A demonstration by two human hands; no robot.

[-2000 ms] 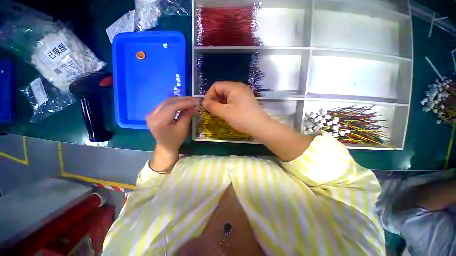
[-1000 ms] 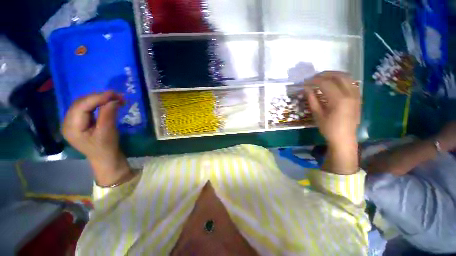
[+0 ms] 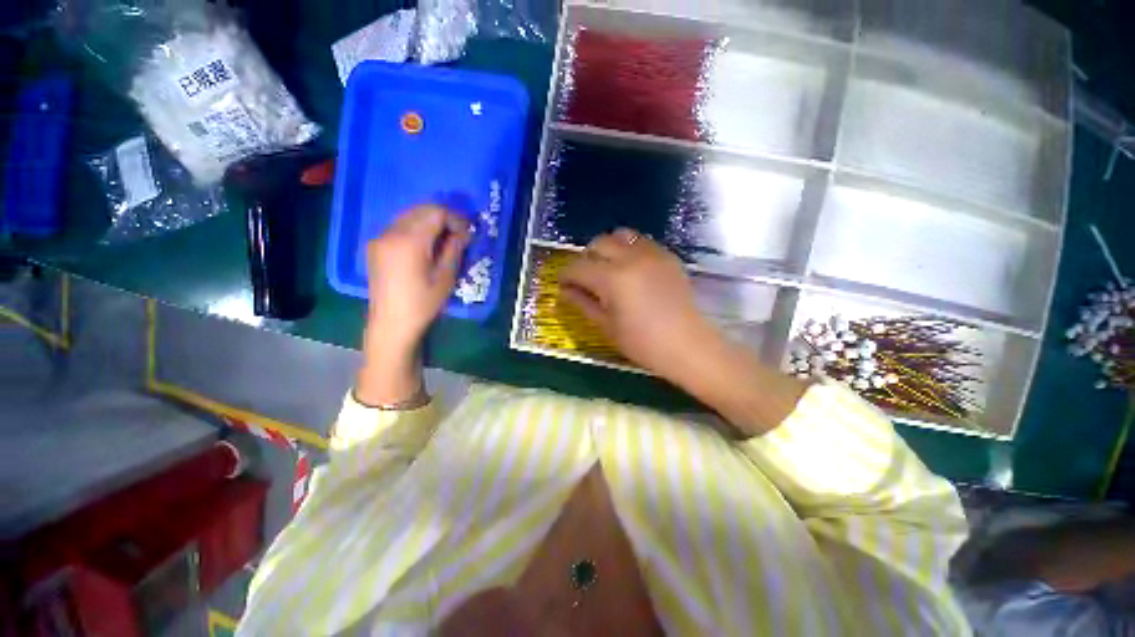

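Note:
My left hand (image 3: 411, 268) is over the near part of the blue tray (image 3: 429, 162), thumb and fingers close together; whether a tiny piece is between them cannot be made out. Small white connector housings (image 3: 476, 280) lie in the tray beside it. My right hand (image 3: 635, 299) is over the yellow wires (image 3: 554, 326) in the near left compartment of the white divided box (image 3: 1043, 237), fingers bent down at them. Its fingertips are blurred, and whether they grip a wire is unclear. Wired connectors with white heads (image 3: 846, 352) lie in the near right compartment.
Red wires (image 3: 635, 81) and black wires (image 3: 616, 193) fill compartments behind. An orange ring (image 3: 412, 122) lies in the blue tray. A black device (image 3: 280, 237) stands left of it, near a bag of housings (image 3: 218, 100). More wired connectors (image 3: 1105, 334) lie at far right, with another person's arm (image 3: 1070, 548) below.
My right hand has moved from the wired connectors back left to the yellow wires. My left hand is still over the blue tray's near part. The whole view has shifted.

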